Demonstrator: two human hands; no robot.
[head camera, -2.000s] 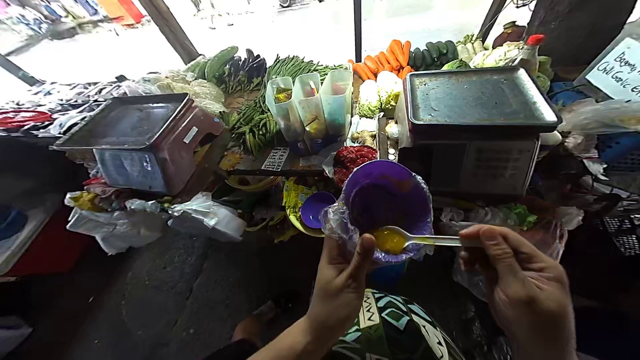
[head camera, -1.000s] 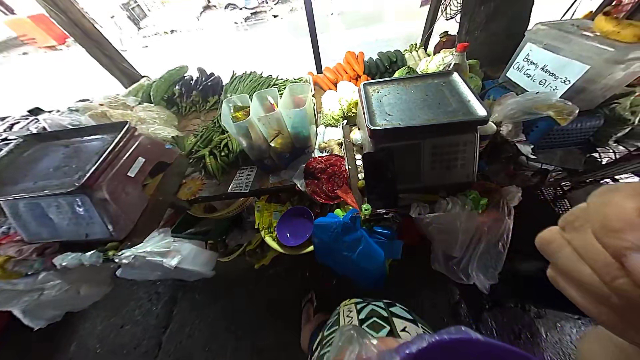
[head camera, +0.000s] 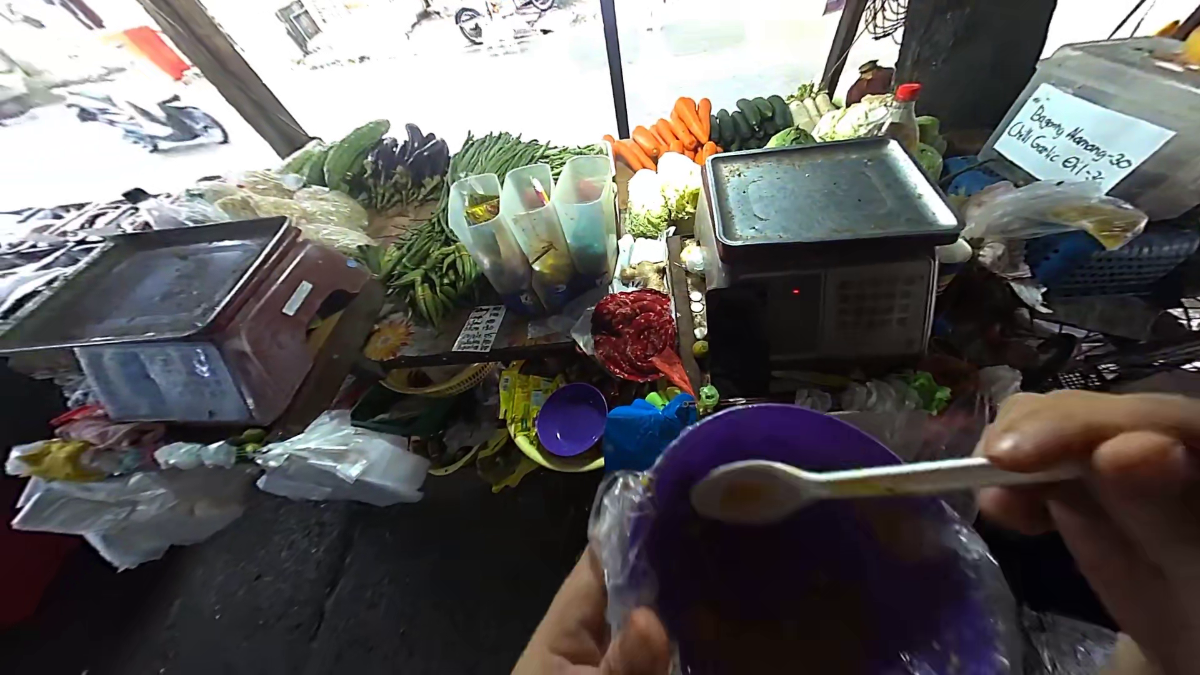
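A purple bowl (head camera: 797, 581) wrapped outside in clear plastic film is in my left hand (head camera: 595, 623), whose thumb and fingers grip its left side at the lower middle of the view. Dark shade hides most of what is inside the bowl. From the right, my right hand (head camera: 1116, 497) pinches the handle of a white plastic spoon (head camera: 750, 491) between thumb and fingers. The spoon lies almost level over the bowl's far part, its tip pointing left, with a small yellow-orange residue in its head.
Two weighing scales with metal trays (head camera: 830, 192) (head camera: 159, 281) flank three clear plastic holders (head camera: 534, 234). Vegetables, including carrots (head camera: 689, 127), lie behind. Nearer are a red plastic bag (head camera: 637, 337), a small purple bowl (head camera: 572, 419), a blue bag (head camera: 647, 431) and white plastic bags (head camera: 342, 455).
One second ago the bowl was low at the frame's bottom edge and no spoon showed; now bowl and spoon are up in view. The spoon held yellow food two seconds ago and now holds only residue.
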